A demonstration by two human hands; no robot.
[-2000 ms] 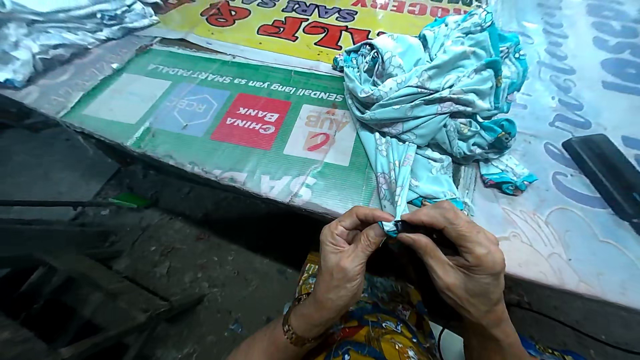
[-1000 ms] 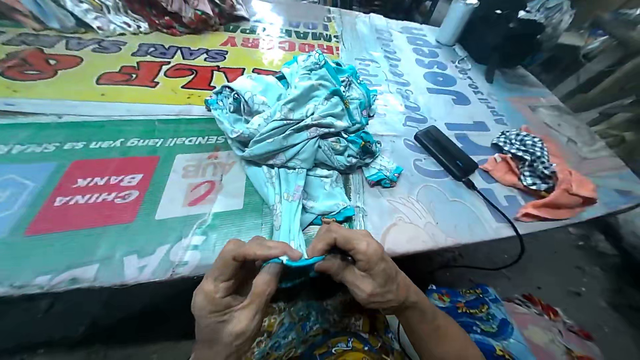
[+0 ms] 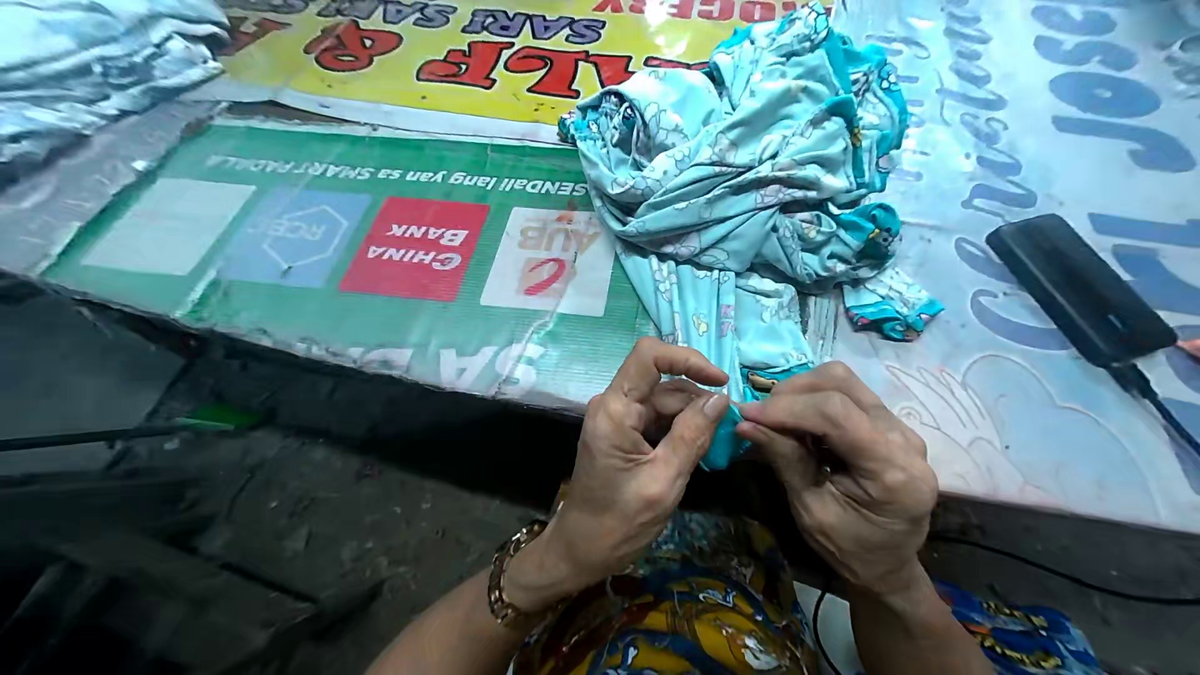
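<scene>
A crumpled light-blue printed cloth garment (image 3: 722, 178) with teal edging lies on the table, and one strip of it reaches down to the near edge. My left hand (image 3: 647, 450), a bracelet or watch band at its wrist, pinches the teal edge of that strip between thumb and fingers. Close by on the right, my right hand (image 3: 844, 459) has its thumb and forefinger together at the same teal edge. The fingertips of both hands nearly meet there. Whatever lies between the right fingertips is too small to make out.
Printed tarpaulins cover the table (image 3: 394, 361). A black power bank or similar device (image 3: 1078, 286) with a cable lies at the right. Pale folded cloth (image 3: 94, 75) is at the far left. Below the table's near edge are the dark floor and patterned cloth on the lap.
The view has swung right and then back left. My hands remain at the teal edge; the teal strip stretched between them one second ago is now bunched by my left fingers.
</scene>
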